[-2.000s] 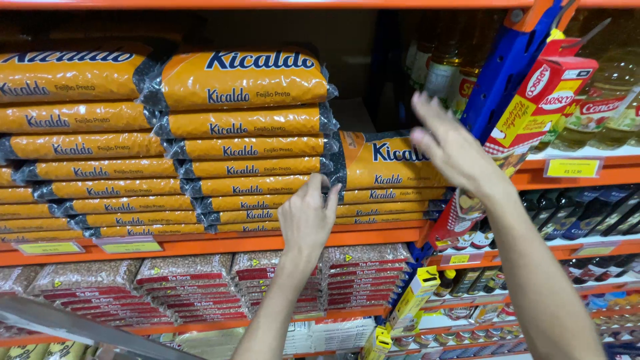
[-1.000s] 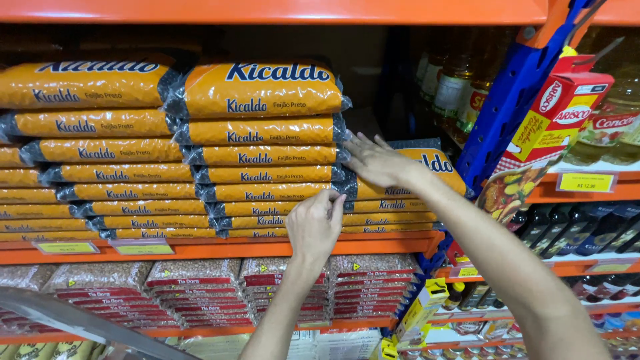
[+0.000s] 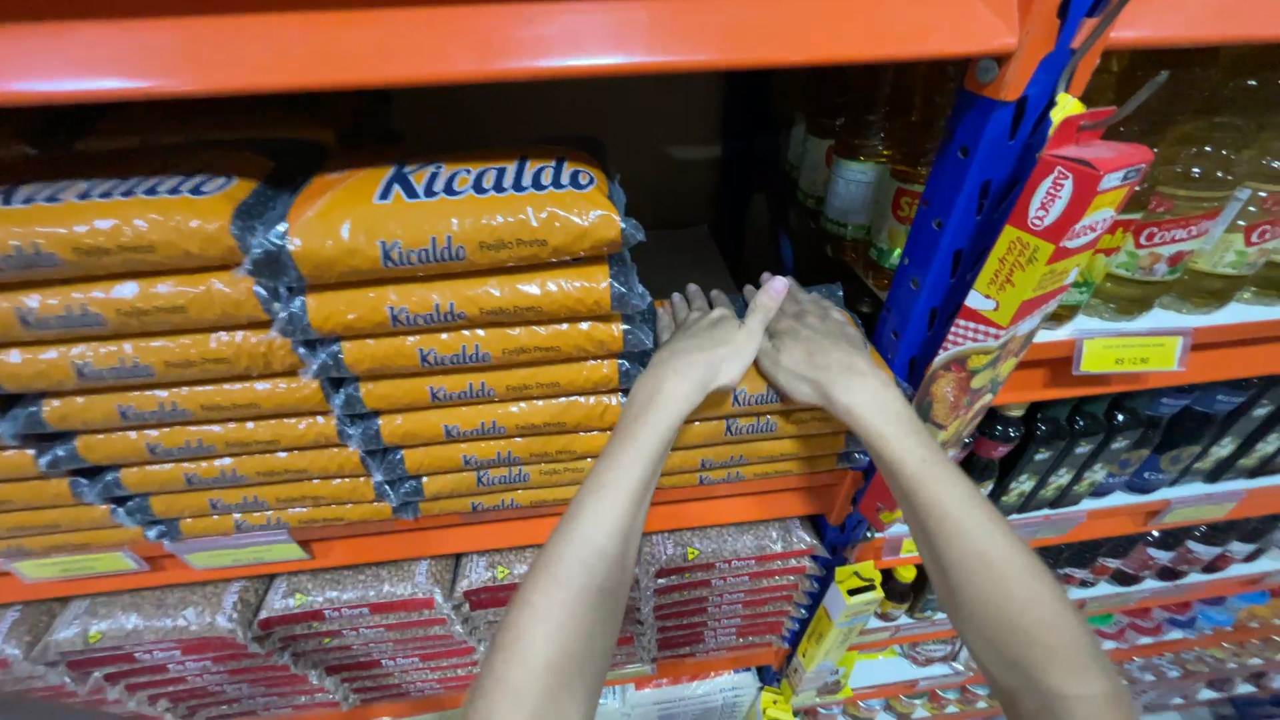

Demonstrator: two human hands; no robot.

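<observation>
Orange plastic packages of Kicaldo black beans lie flat in tall stacks on the shelf at left and centre. A lower stack of the same bean packages is at the right end, beside the blue upright. My left hand lies palm down with spread fingers on the top package of this lower stack. Against it, my right hand rests flat on the same package, the hands touching at the left thumb. Neither hand grips anything. The far part of the top package is hidden behind the hands.
An orange shelf beam runs overhead. The blue perforated upright stands to the right, with a red Arisco carton display hanging on it. Oil bottles and dark bottles fill the right shelves. Tia Dora packages lie below.
My left hand has moved from the edge of the taller stack up onto the lower stack's top package. My right hand, raised above that stack two seconds ago, now lies on it beside the left.
</observation>
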